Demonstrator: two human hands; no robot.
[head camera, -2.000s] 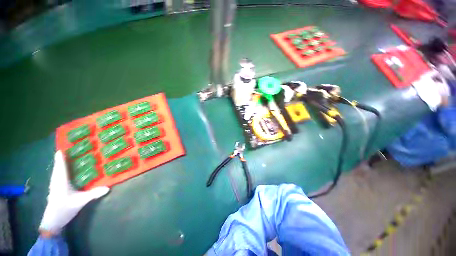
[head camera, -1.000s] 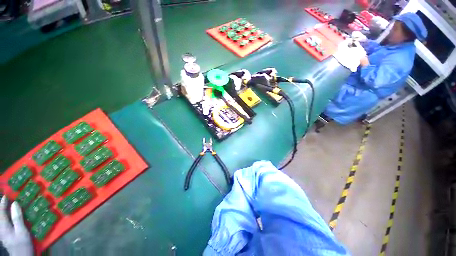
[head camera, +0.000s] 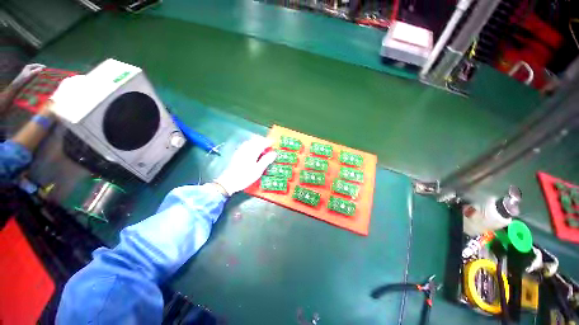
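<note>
An orange-red board tray lies on the green bench with several small green circuit boards in rows on it. My left hand, in a white glove, is at the tray's left edge, its fingertips by the leftmost boards; whether it grips the tray edge cannot be made out. My right hand is out of the picture. Side cutters with black handles lie with open jaws to the right of the tray, cut off by the lower edge.
A grey-white box with a round black front stands left, beside a blue tool and a solder reel. Another person's hands are far left. A black tool tray at right holds a white bottle, green disc and yellow tape. A metal post rises behind.
The view has swung left, so the tray shows near the middle and the box is in view. My left hand remains at the tray's left edge. My right sleeve has left the picture.
</note>
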